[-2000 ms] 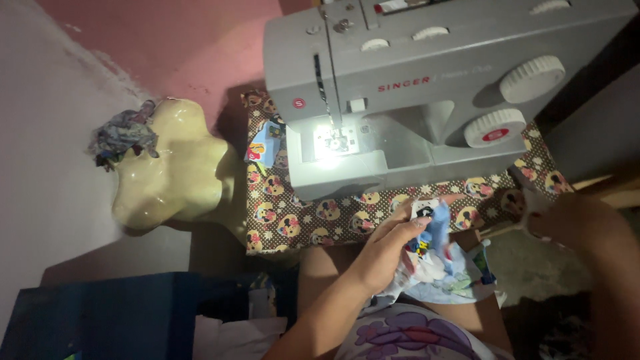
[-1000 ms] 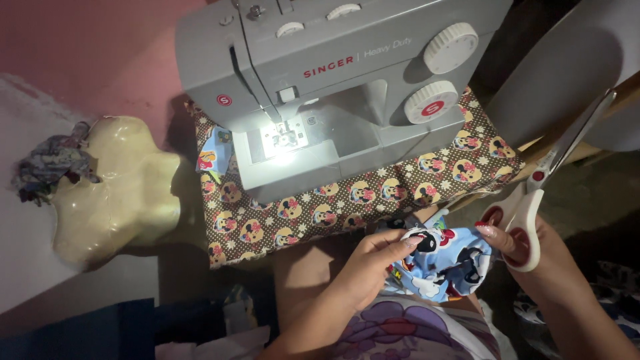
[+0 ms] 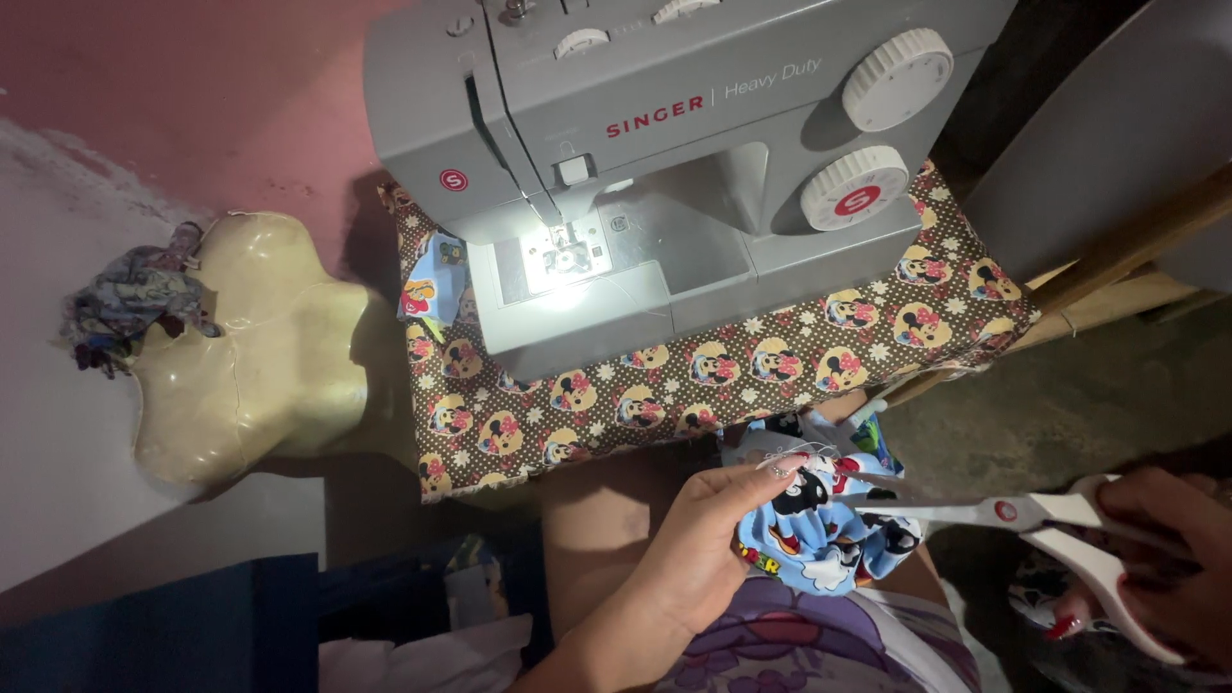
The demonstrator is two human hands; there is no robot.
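My left hand (image 3: 707,539) pinches a bunched piece of light blue cartoon-print fabric (image 3: 818,544) between thumb and fingers, above my lap. Loose threads show near the thumb tip. At the right edge my right hand (image 3: 1150,539) holds white-handled scissors (image 3: 1035,513), my fingers in the handles. The blades are apart and point left, at the fabric's upper right part; whether they touch it I cannot tell. Beyond my hands stands a grey Singer sewing machine (image 3: 664,125), its lamp lit over the needle area.
A brown cartoon-print cloth (image 3: 635,409) lies under the machine, with a blue fabric scrap (image 3: 433,289) at the machine's left end. A glossy cream torso form (image 3: 260,356) stands at the left, with a crumpled fabric bundle (image 3: 140,298) on it. A dark blue box-like object (image 3: 164,626) is at lower left.
The scissors, held upright near the fabric a second ago, now lie level with their blades apart toward it. My right hand has moved off the fabric to the right.
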